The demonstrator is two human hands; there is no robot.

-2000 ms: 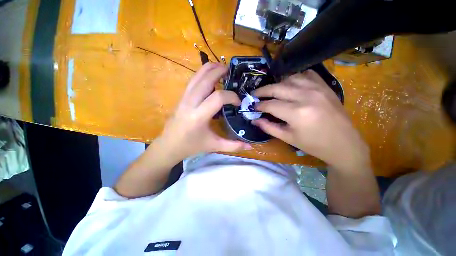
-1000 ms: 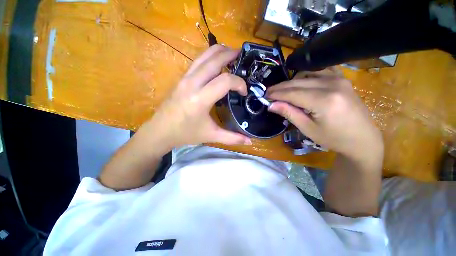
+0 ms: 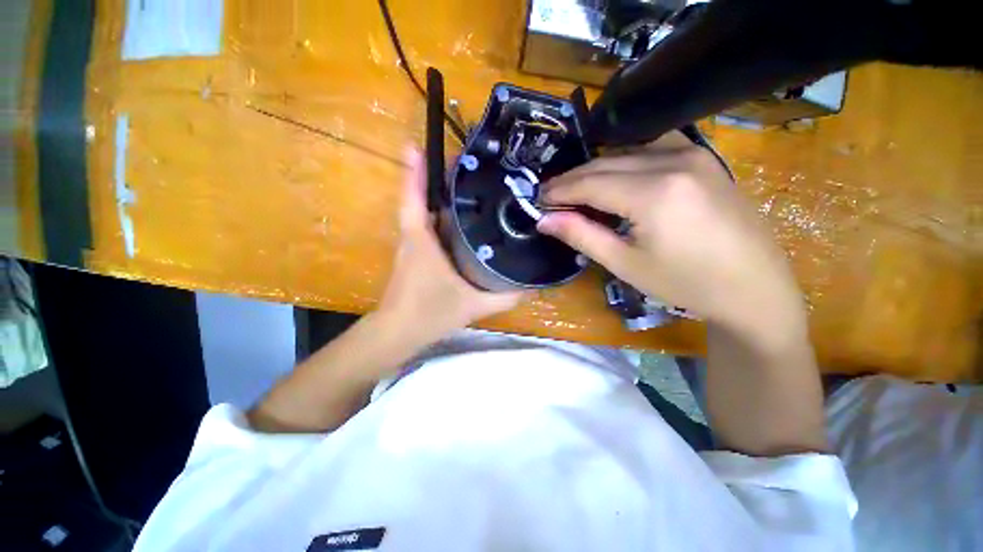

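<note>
The open black main housing (image 3: 501, 253) sits on the bench, its inside facing up, with thin coloured wires (image 3: 528, 135) in its upper recess. My left hand (image 3: 426, 264) holds the housing's left side, the thumb at its lower wall. My right hand (image 3: 668, 226) pinches a small white inner part (image 3: 525, 198) over the round opening in the housing. A straight black arm (image 3: 434, 140) sticks up along the housing's left side. The electric screwdriver (image 3: 711, 81), thick and black, hangs close to the lens at upper right.
Two silver screw feeders (image 3: 571, 52) stand behind the housing, partly hidden by the screwdriver. A dark unit with a pale piece (image 3: 636, 307) lies under my right wrist. A thin dark lead (image 3: 399, 49) lies behind. White paper (image 3: 172, 27) is at upper left. A grey sleeve (image 3: 916, 453) shows at right.
My left fingers have moved from the housing's top edge to its outer left side, and the black arm there now shows. My right hand has turned the white part out of its flat position in the opening.
</note>
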